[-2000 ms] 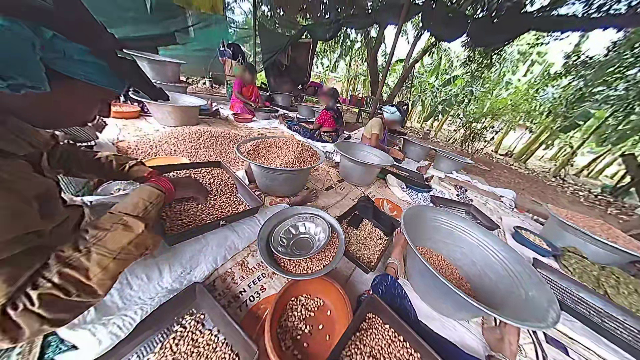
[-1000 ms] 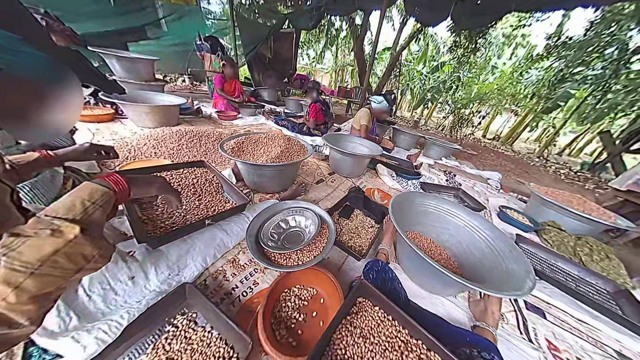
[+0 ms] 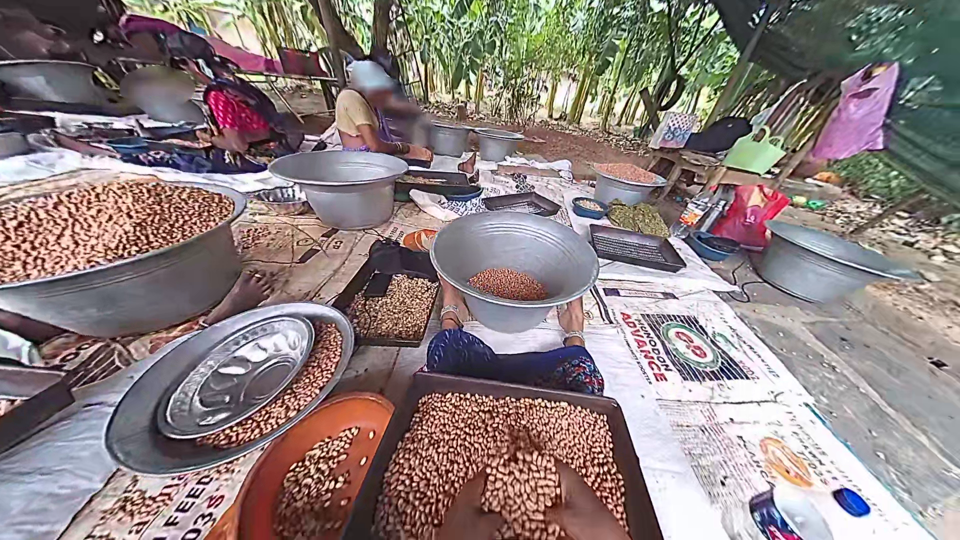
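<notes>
Both hands are down in the shelled peanuts of a dark tray (image 3: 631, 457) at the bottom centre. My left hand (image 3: 471, 511) and my right hand (image 3: 583, 504) lie facing each other, with a heap of peanuts cupped between them. Beyond the tray, a large metal basin (image 3: 517, 251) with some peanuts in it stands between my feet. Left of the tray is an orange bowl (image 3: 259, 480) with peanuts, and beyond it a wide metal pan (image 3: 135, 442) holds peanuts and a smaller metal plate (image 3: 240, 375). A small dark tray (image 3: 394, 341) of peanuts sits near my left foot.
A full basin of peanuts (image 3: 142, 289) stands at the left, beside someone's bare foot (image 3: 244, 295). Seated people work farther back among basins. Printed sacks (image 3: 690, 345) cover the ground. At the right are an empty mesh tray (image 3: 637, 247), a basin (image 3: 825, 262) and a red bag (image 3: 750, 214).
The view has swung right and down. My two hands now show in the near tray of peanuts; neither was visible in the earlier frames. The co-worker at the left has left the view.
</notes>
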